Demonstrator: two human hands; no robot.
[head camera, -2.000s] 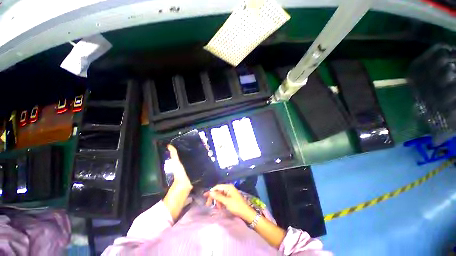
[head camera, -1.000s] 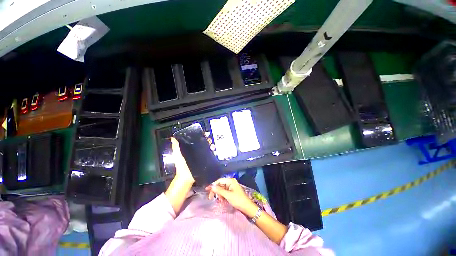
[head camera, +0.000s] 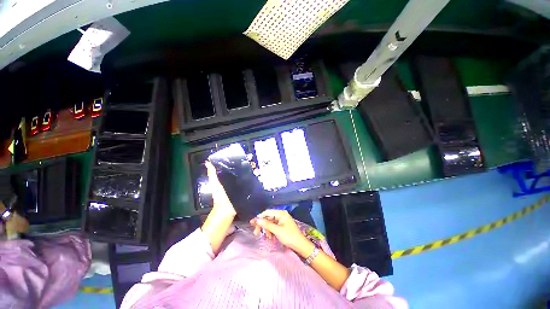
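A dark glossy smartphone (head camera: 241, 184) is in my left hand (head camera: 221, 194), tilted, its top edge catching white glare. My fingers wrap its sides. My right hand (head camera: 278, 229) is just below the phone's lower end, fingers pinched on a small whitish thing, mostly hidden, perhaps a slim tool. Beyond the phone lies a black phone tray (head camera: 353, 175). It holds phones with bright white screens, one (head camera: 269, 164) beside another (head camera: 298, 155). Its right slot shows no lit screen. The held phone hides part of the tray's left side.
Behind is another phone tray (head camera: 253, 119); stacked trays (head camera: 158, 181) stand left. Black trays (head camera: 392, 121) lie right, near a pale post (head camera: 392, 51). A dotted yellow sheet (head camera: 293, 24) and white paper (head camera: 96, 45) hang above. Another person's sleeve (head camera: 45, 265) is lower left. A tray (head camera: 362, 232) sits lower right.
The view has shifted slightly. The held phone tilts a little differently, with brighter glare at its top. Both hands keep nearly the same pose. Another person's hand has appeared at the far left.
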